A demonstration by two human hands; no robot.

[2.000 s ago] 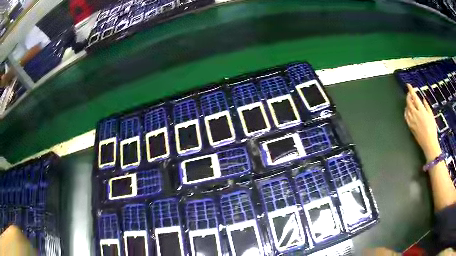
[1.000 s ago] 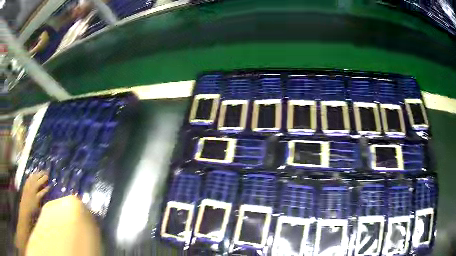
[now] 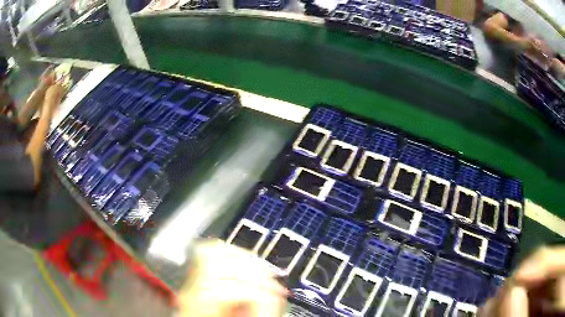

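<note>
A glossy black blister tray [image 3: 365, 198] of blue front housings lies aslant in front of me. The housings have pale frames around dark windows, in two long rows with several sideways between. My left hand [image 3: 232, 282] is a pale blur at the bottom edge, over the tray's lower left corner. My right hand [image 3: 538, 282] is blurred and cut off at the right edge, by the tray's lower right corner. The fingers of both are unclear, and I cannot tell if either holds anything. No tweezers show.
A stack of blue-filled trays [image 3: 133, 133] stands at the left, beside a person's arm [image 3: 40, 124]. The green belt [image 3: 279, 62] runs behind, edged by a pale strip [image 3: 272, 105]. Another tray [image 3: 402, 31] and a person's hands [image 3: 514, 37] are beyond it. A red object [image 3: 93, 260] is lower left.
The view has turned and tilted, bringing more of the left side and floor into sight. My left hand has moved from the left stack to the tray's lower left corner. My right hand has come into view.
</note>
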